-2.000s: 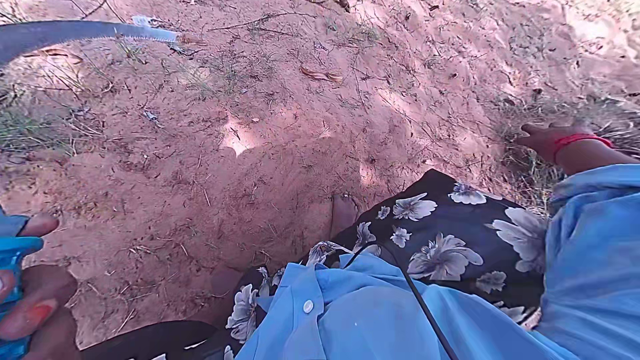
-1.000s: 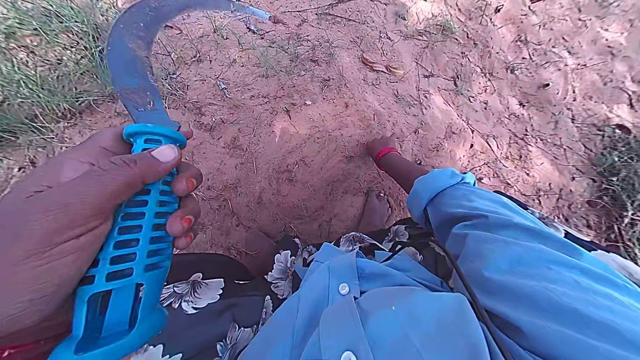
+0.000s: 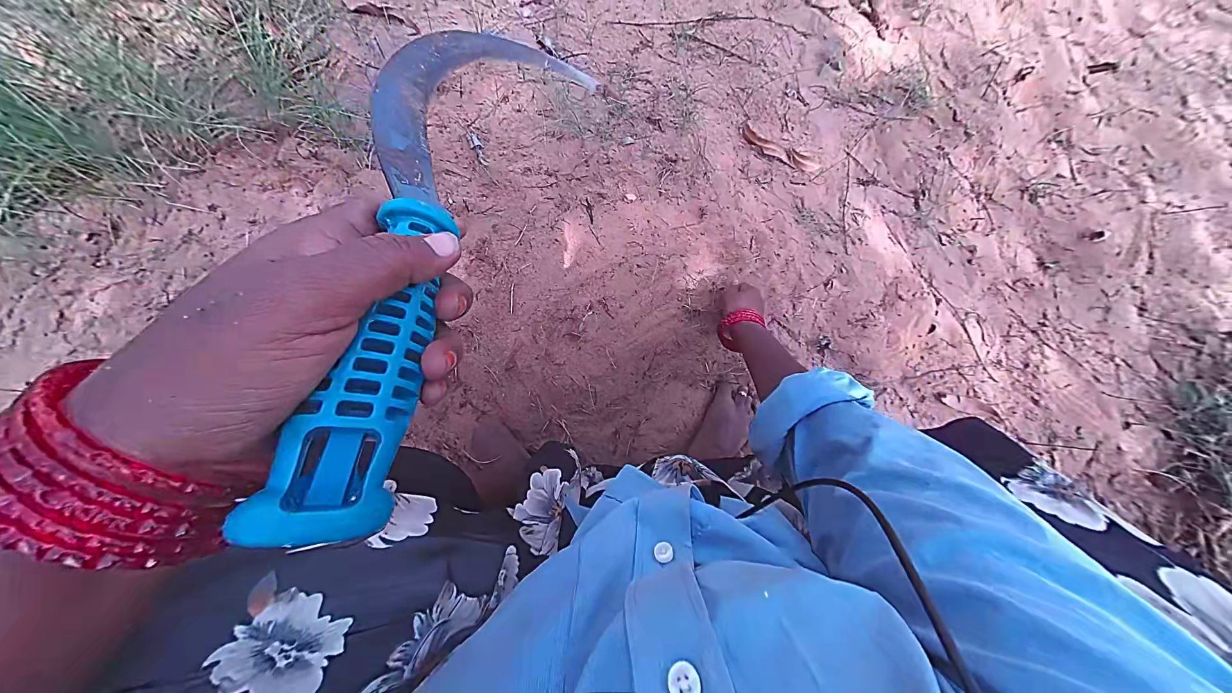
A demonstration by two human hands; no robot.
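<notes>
My left hand point(image 3: 279, 318), with red bangles at the wrist, is closed around the blue slotted plastic handle of a sickle point(image 3: 404, 125). The curved metal blade points up and bends over to the right, its tip above the sandy ground point(image 3: 597, 250). My right hand point(image 3: 741, 298), with red bangles too, reaches down to the ground in front of my foot. Its fingers are small and dark in the view, so whether they hold anything cannot be told.
Green grass point(image 3: 144, 106) grows at the upper left. A dry curled leaf point(image 3: 780, 149) and thin twigs lie on the sand. Dry grass point(image 3: 1198, 433) stands at the right edge. My bare foot point(image 3: 722, 423) rests close to my right hand, beside the floral skirt point(image 3: 279, 635). A black cord point(image 3: 895, 549) crosses the blue shirt.
My left hand has come further into view with the sickle. My right hand has moved from the dry grass at the far right to the ground near my foot.
</notes>
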